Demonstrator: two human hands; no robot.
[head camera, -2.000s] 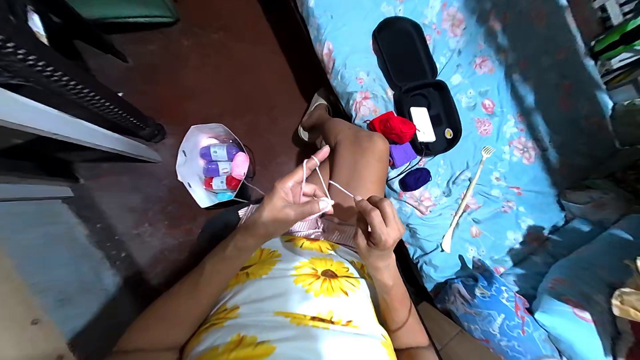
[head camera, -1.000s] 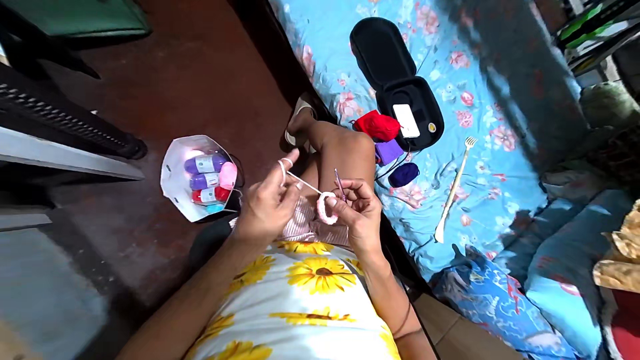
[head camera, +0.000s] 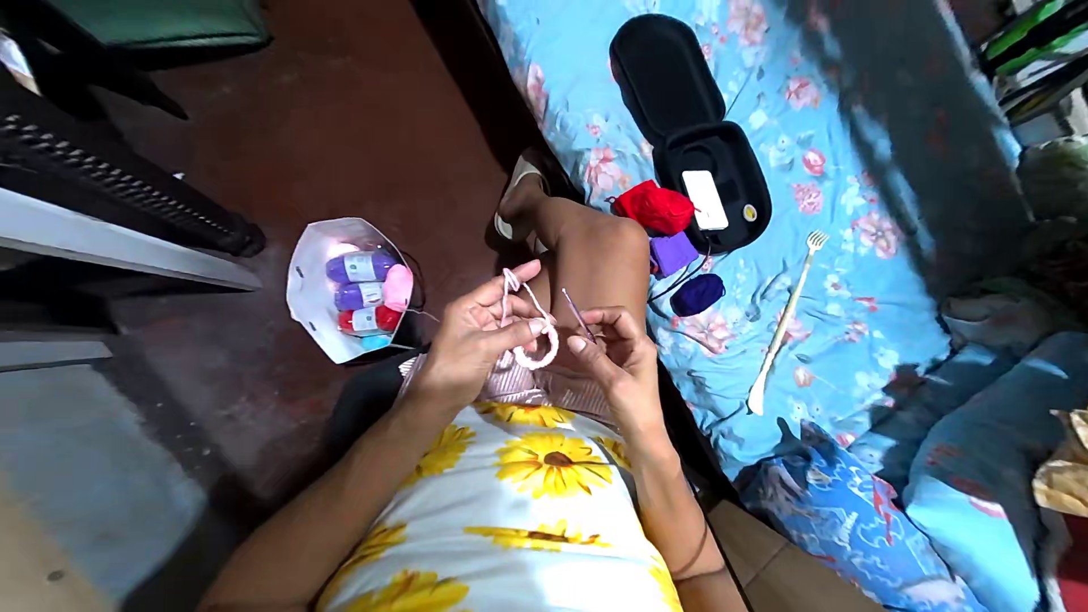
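My left hand pinches a small ring of pale pink crochet work between thumb and fingers, with the yarn looped around its raised index finger. Just right of the ring, my right hand holds a slim crochet hook, its tip pointing up and away from me. The hook and the ring are apart. A pale strand runs from the left hand's side towards a white container of yarn balls, among them purple, pink and red ones.
On the floral bedsheet to the right lie an open black case with a white device, red yarn, a purple item, dark blue yarn and a fork-ended back scratcher. Dark furniture stands at left.
The crochet ring, by my right hand a second ago, is now held in my left. My right hand has drawn away from it with the hook.
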